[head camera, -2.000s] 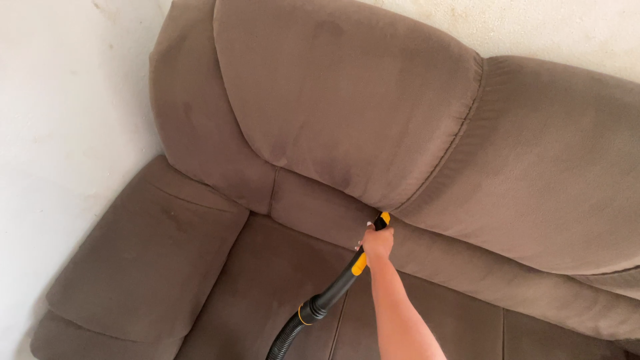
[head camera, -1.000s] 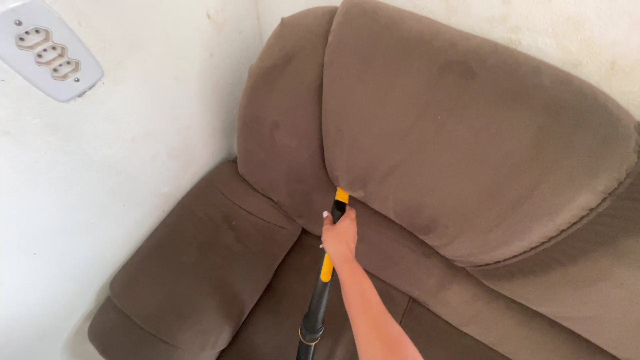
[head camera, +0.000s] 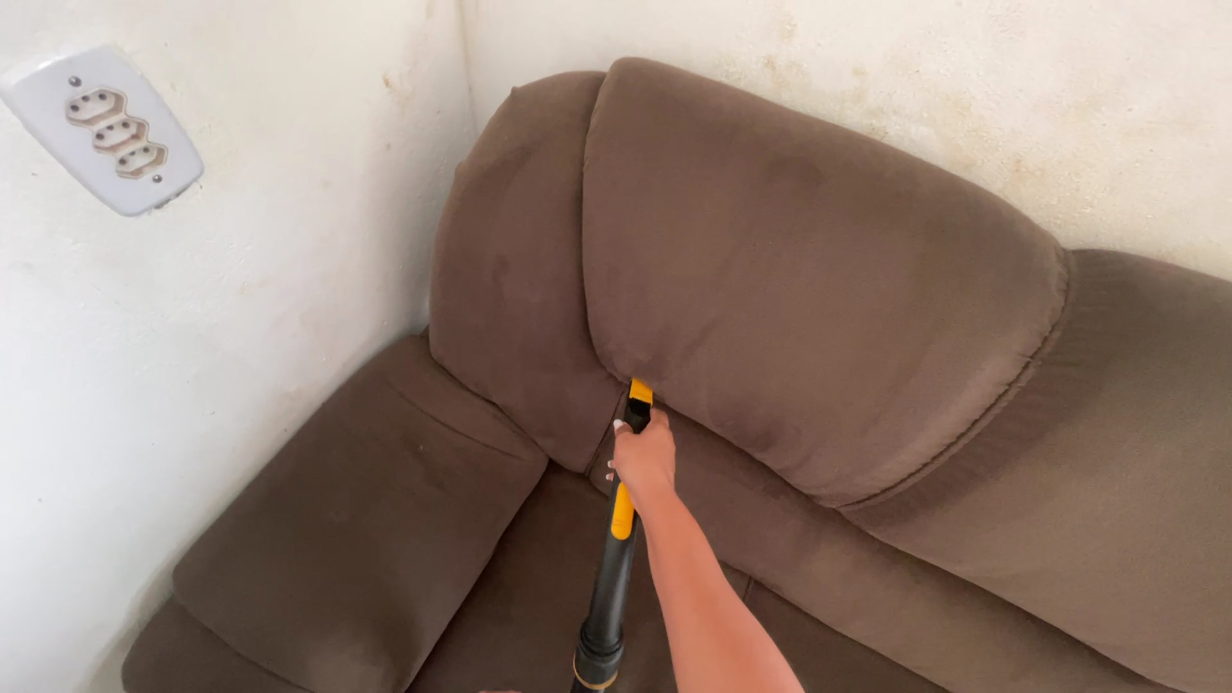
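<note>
My right hand (head camera: 645,457) is closed around a black and yellow vacuum cleaner nozzle (head camera: 622,510) near its tip. The yellow end of the nozzle is at the seam under the lower left corner of a brown fabric back cushion (head camera: 808,269). Below the hand the black tube runs down to a connector (head camera: 599,650) at the bottom edge. At that edge, left of the tube, a sliver of skin shows, perhaps part of my left hand (head camera: 500,690); what it does is hidden.
The brown sofa's armrest (head camera: 366,520) rises at the left, beside the seat (head camera: 539,577). A stained white wall (head camera: 289,250) meets another in the corner behind. A white plate with three power sockets (head camera: 115,130) is on the left wall. Another back cushion (head camera: 1107,433) is at the right.
My right hand has taken the nozzle leftward along the seam under the back cushion, from its right end to its left corner. The view has shifted left, bringing the socket plate in.
</note>
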